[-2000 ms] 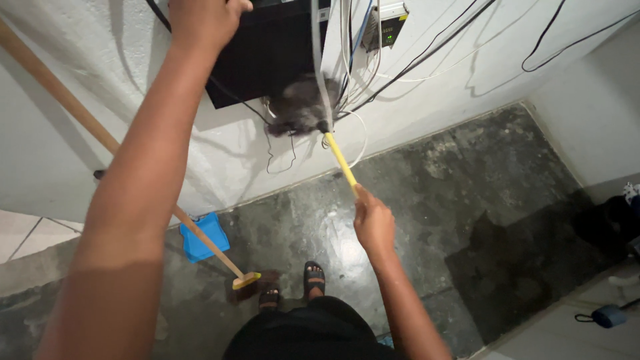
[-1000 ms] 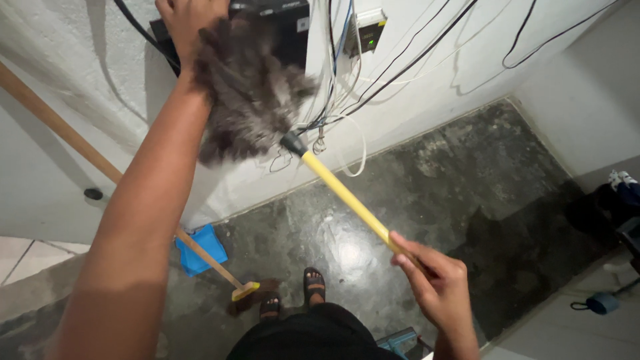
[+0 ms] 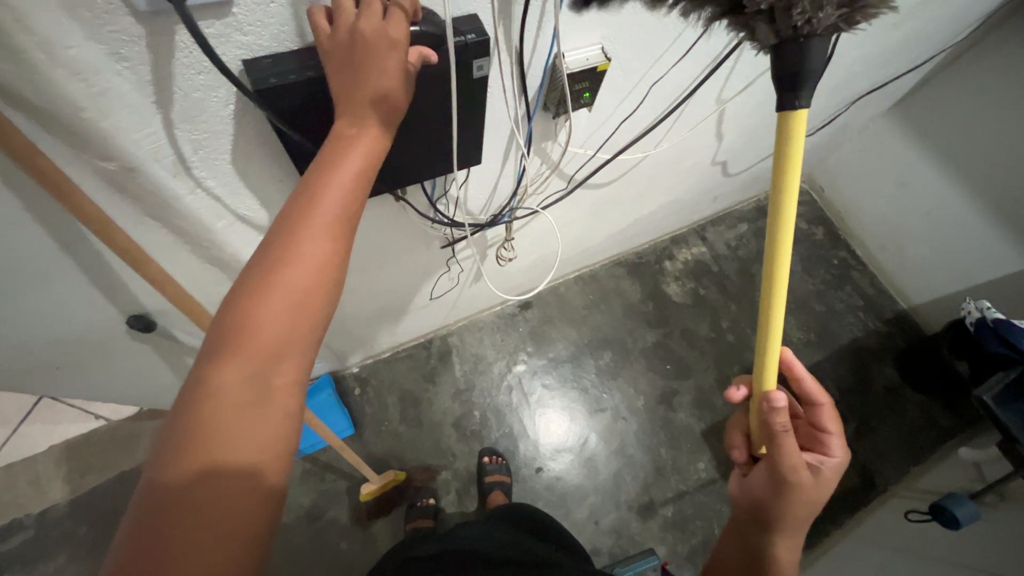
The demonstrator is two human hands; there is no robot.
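My right hand [image 3: 784, 448] grips the lower end of the yellow handle of a feather duster [image 3: 780, 240], at the right. Its dark grey feathers reach past the top edge, in front of the wall. At the upper left my left hand [image 3: 364, 68] rests on top of a black box-shaped device [image 3: 436, 120] at the wall; its fingers bend around a dark rounded thing there, and I cannot tell whether they grip it. White, blue and black cables [image 3: 524, 192] hang beside and below the device. A small metal power supply [image 3: 578, 80] with a green light is on the wall.
A broom [image 3: 108, 228] with a wooden handle leans across the left side, its head on the dark floor by my sandalled feet. A blue dustpan [image 3: 326, 416] lies behind the broom handle. Dark objects and a blue cup-like thing [image 3: 952, 512] are at the right edge.
The feather duster has moved away from the black device, up and to the right, with my right hand still on its handle. My left hand stays at the device's top.
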